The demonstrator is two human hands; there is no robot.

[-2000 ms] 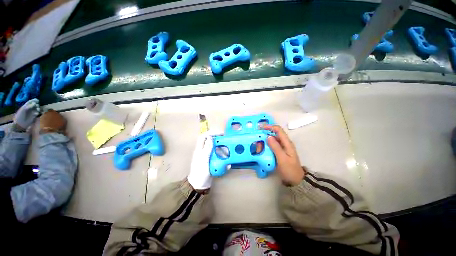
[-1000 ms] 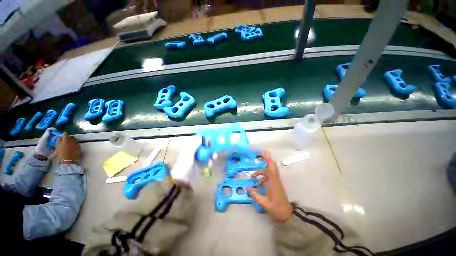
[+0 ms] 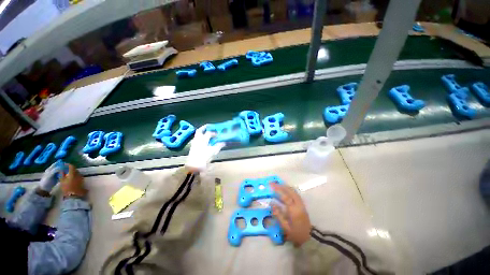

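Note:
My left hand (image 3: 201, 150), in a white glove, is stretched out at the near belt and grips the left end of a blurred blue controller shell (image 3: 228, 132). Two more blue shells lie on the bench, a far one (image 3: 246, 198) and a near one (image 3: 254, 232). My bare right hand (image 3: 293, 214) is over their right ends, fingers apart; its fingertips overlap both. A whitish patch shows between the shells, too unclear to name. A slim yellow cutter (image 3: 218, 194) lies left of the shells.
Blue shells lie along the green belt (image 3: 145, 129). A translucent bottle (image 3: 319, 154) stands by the slanting grey post (image 3: 379, 64), a white stick (image 3: 312, 183) near it. At left are another bottle (image 3: 131, 176), a yellow cloth (image 3: 125, 198) and a neighbour's hands (image 3: 71, 181).
My left hand has carried a shell forward from the bench to the belt. My right hand has stayed by the two bench shells. The camera view has tilted up, showing more behind the belts.

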